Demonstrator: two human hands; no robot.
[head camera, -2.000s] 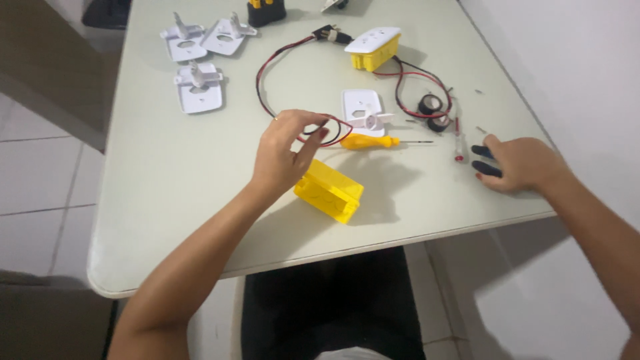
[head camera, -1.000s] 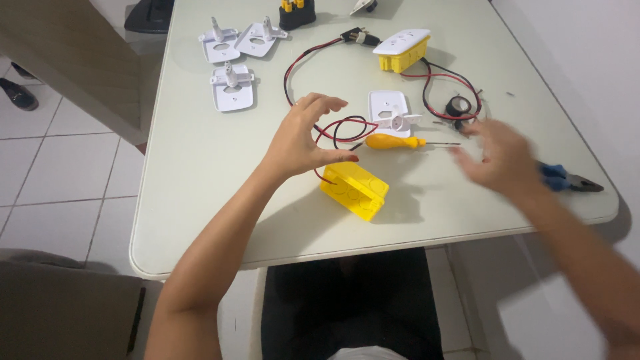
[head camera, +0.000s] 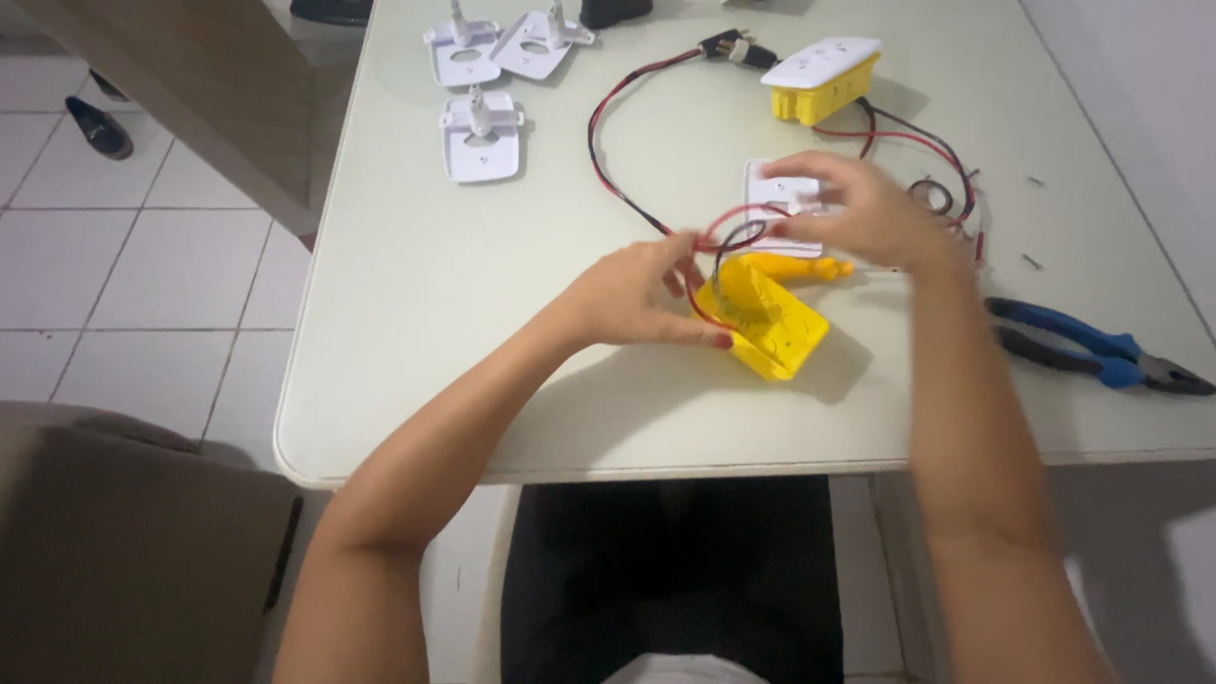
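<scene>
A yellow plastic electrical box (head camera: 793, 337) lies open side up near the table's front, with red and black wires (head camera: 708, 249) running into it. My left hand (head camera: 641, 294) is at its left side, thumb at the rim and fingers by the wires; its exact hold is unclear. My right hand (head camera: 850, 209), blurred, hovers over a white socket plate (head camera: 757, 180) to the right of the wire loops, fingers apart. A screwdriver with a yellow handle (head camera: 798, 267) lies just behind the box. Blue and black pliers (head camera: 1092, 347) rest at the right.
Three white plates (head camera: 480, 161) with socket fittings lie at the back left. Behind my right hand, a yellow box with a white cover (head camera: 822, 71) has wires attached. A plug (head camera: 746, 51), a roll of tape (head camera: 931, 195) and several screws (head camera: 1033, 261) are also on the table (head camera: 399, 380).
My right hand has let go of the pliers and moved left, over the white plate. My left hand has come down to the yellow box. The wires now run into the box.
</scene>
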